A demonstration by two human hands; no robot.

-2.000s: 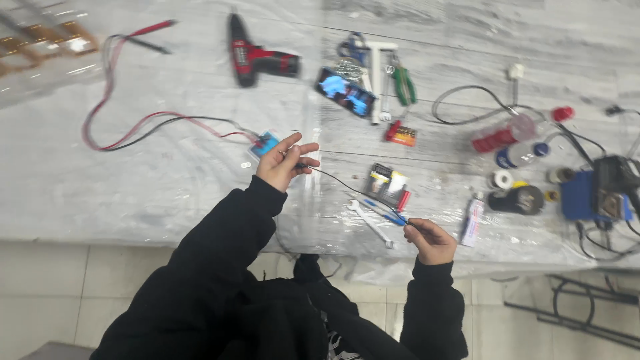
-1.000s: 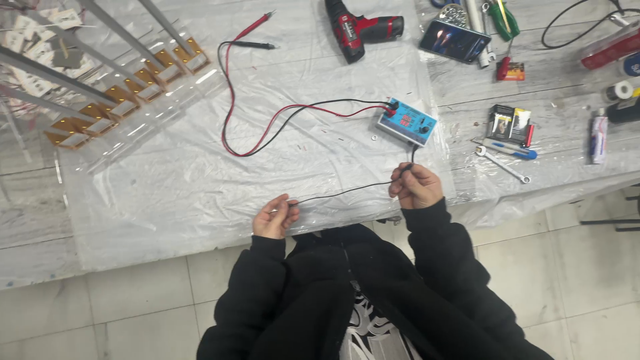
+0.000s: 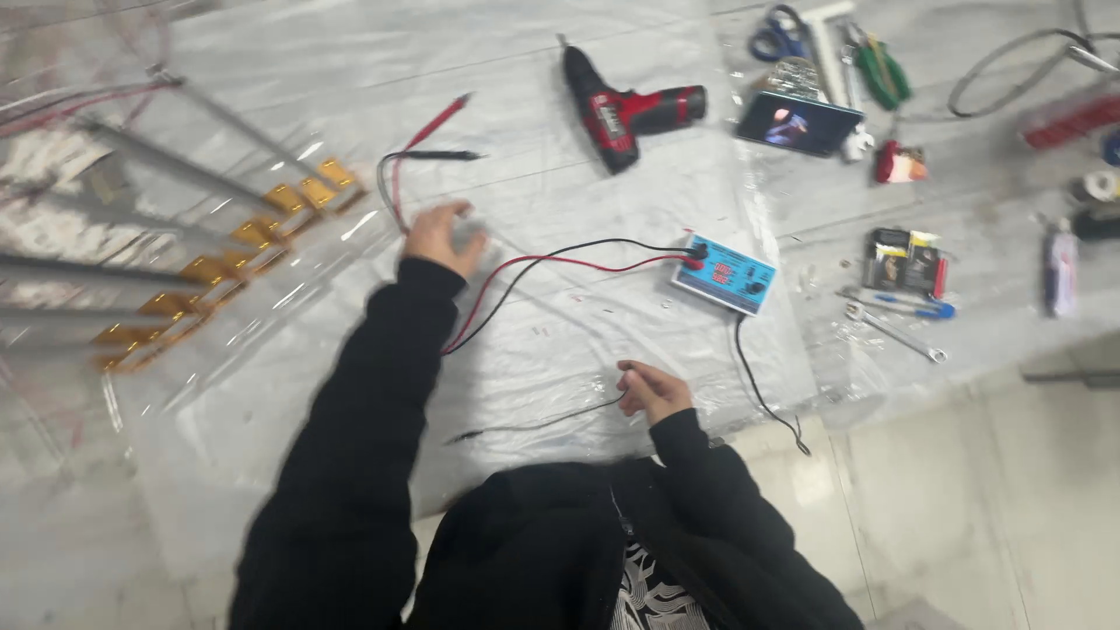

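My left hand (image 3: pixel 444 241) is over the plastic-covered table, thumb and fingers apart, near the red and black test leads; their probe tips (image 3: pixel 437 122) lie just beyond it. Those leads run to a blue tester box (image 3: pixel 724 273) with a lit red display, right of centre. My right hand (image 3: pixel 652 391) pinches one end of a thin black wire (image 3: pixel 551 423), whose other end lies to the left near the table's front edge. From the box's near side a black cable (image 3: pixel 757 385) hangs over that edge. Whether my left fingers touch the leads is not clear.
A red and black cordless drill (image 3: pixel 626 109) lies at the back. To the right are a phone (image 3: pixel 798 124), scissors (image 3: pixel 779 35), green-handled pliers (image 3: pixel 882 74), a combination wrench (image 3: pixel 897 332) and battery packs (image 3: pixel 906 262). Grey strips with orange end pieces (image 3: pixel 206 267) spread at the left.
My left hand has moved from the thin wire's left end up to the test leads. My right hand has left the box's cable and holds the thin wire's right end.
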